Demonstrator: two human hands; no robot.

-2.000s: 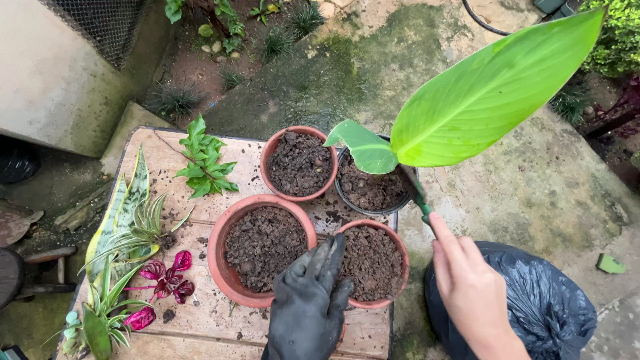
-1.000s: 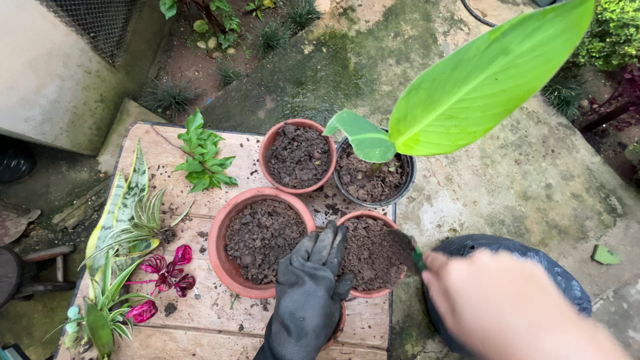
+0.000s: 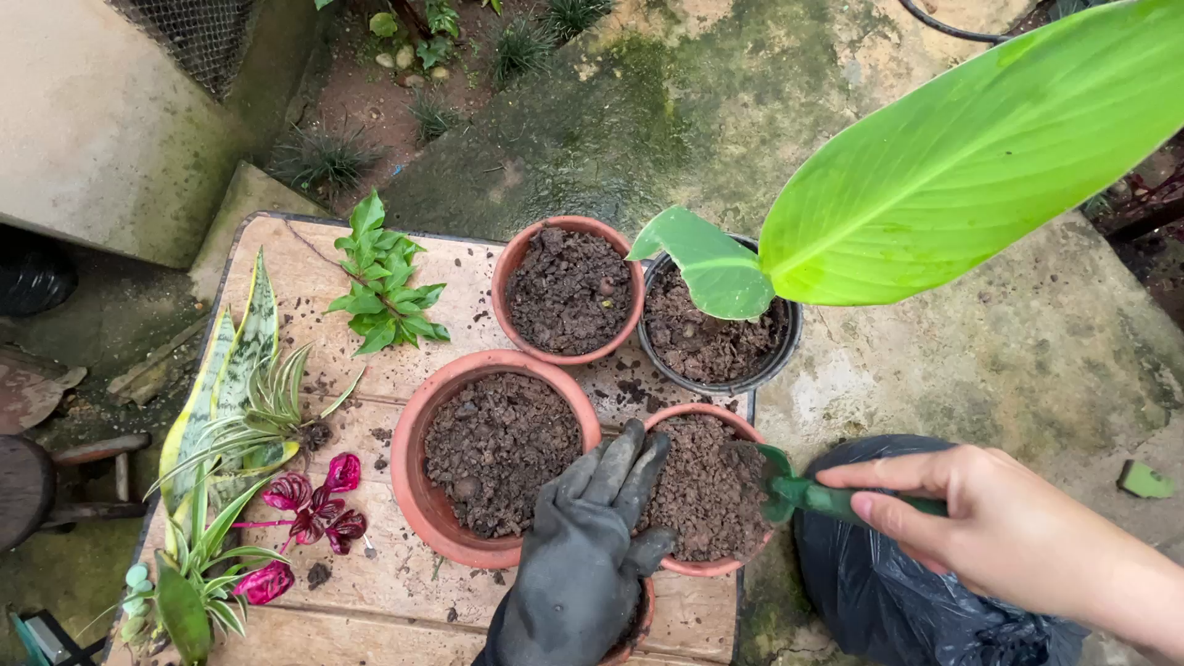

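My left hand, in a dark rubber glove, rests at the left rim of a small terracotta-coloured pot filled with soil. My bare right hand grips the handle of a green hand trowel; its blade meets the soil at that pot's right edge. A larger pot of soil stands to the left, another pot behind it. At the back right, a black pot holds a broad-leaved plant. Under my left hand, a further pot is mostly hidden.
On the left of the wooden tabletop lie a leafy green cutting, snake plant leaves, spider plants and a magenta-leaved cutting. A black plastic bag stands right of the table, and a wooden stool at far left.
My right hand has come down from beside the black pot's rim to the small pot's right edge with the trowel. My left hand has stayed between the two front pots.
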